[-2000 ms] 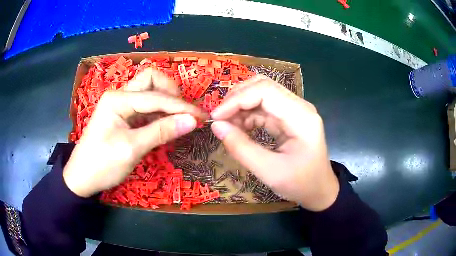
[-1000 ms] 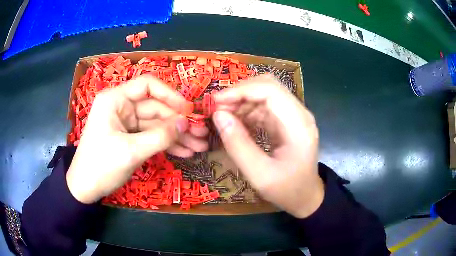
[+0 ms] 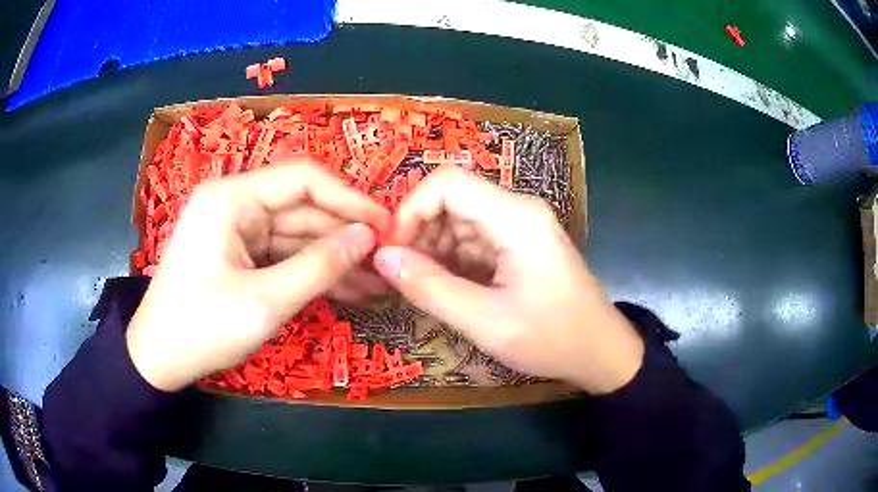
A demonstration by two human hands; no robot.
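Note:
My left hand (image 3: 245,264) and my right hand (image 3: 501,279) meet fingertip to fingertip above the middle of the cardboard tray (image 3: 481,395). A small red plastic clip (image 3: 383,231) is pinched between the fingertips of both hands, mostly hidden by them. Whether a screw is in it cannot be seen. Red plastic clips (image 3: 188,159) are heaped in the left and upper part of the tray. Thin metal screws (image 3: 541,168) lie loose in its right part and lower middle, partly under my hands.
A stray red clip (image 3: 267,72) lies behind the tray, near a blue sheet (image 3: 183,38). A white strip (image 3: 578,36) edges a green belt (image 3: 674,24) with a red piece (image 3: 735,36) on it. A blue-grey cylinder (image 3: 833,149) stands at the right edge.
My fingertips have closed together around the red clip, which showed more between them one second ago. A red clip now lies at the tray's upper right. The red piece on the belt has moved right.

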